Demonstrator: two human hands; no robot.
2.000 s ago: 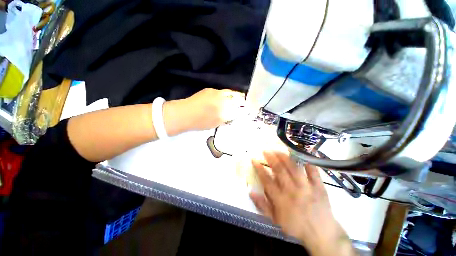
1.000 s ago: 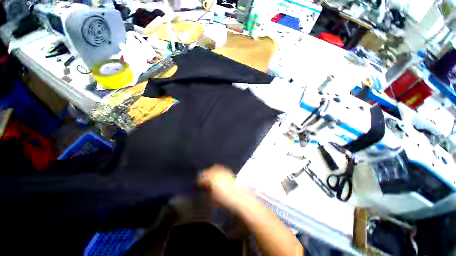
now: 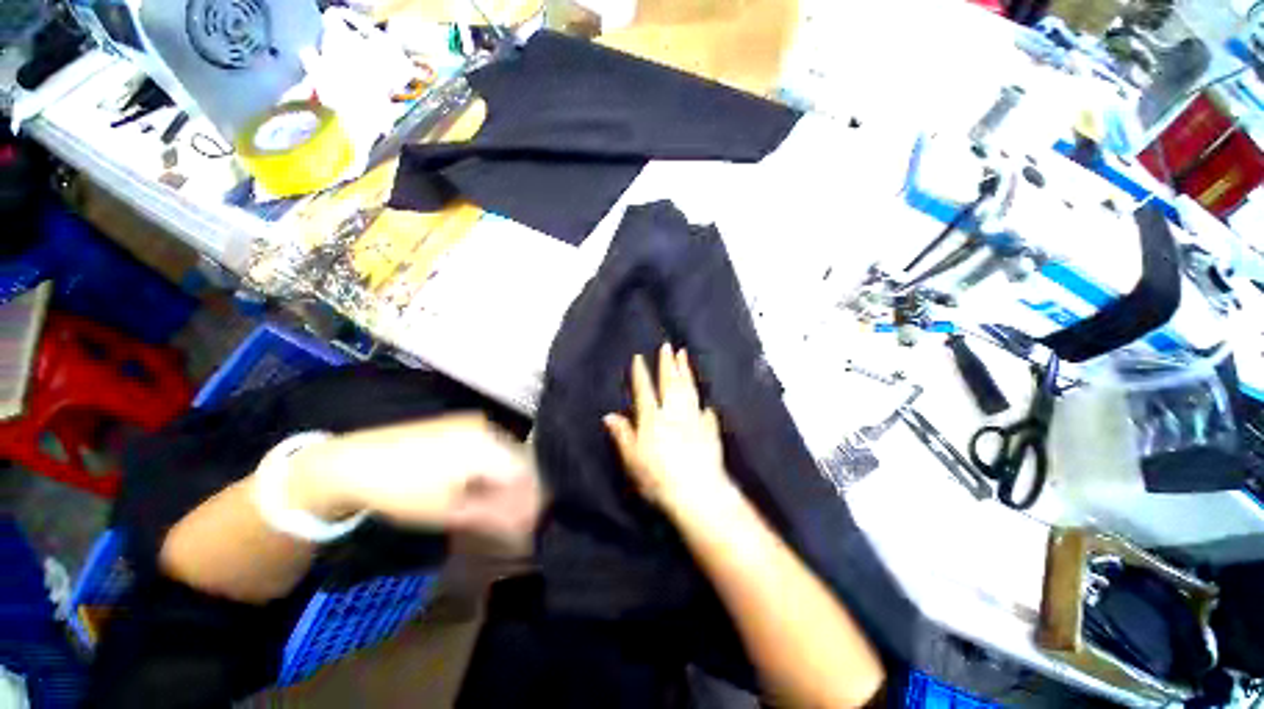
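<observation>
A black garment panel [image 3: 652, 298] lies on the white table and hangs over its front edge towards my lap. My right hand [image 3: 675, 432] lies flat on it with fingers spread. My left hand [image 3: 485, 485] is blurred at the panel's left edge; whether it grips the cloth is unclear. Another black cut piece [image 3: 596, 118] lies further back on the table. The white and blue sewing machine [image 3: 1060, 270] stands to the right, its needle area [image 3: 901, 302] away from the cloth.
Snips [image 3: 945, 452], black-handled scissors [image 3: 1019, 446] and a short black handle [image 3: 977, 374] lie right. A small open box [image 3: 1065, 589] is at the right edge. Yellow tape [image 3: 295, 148] and a wrapped tan package [image 3: 402, 249] are left. A red stool [image 3: 104, 395] and blue crate [image 3: 354, 623] stand below.
The black panel in front has separated from the piece behind and lies nearer me. My right hand has moved up onto it. My left hand has come into clear view at the left.
</observation>
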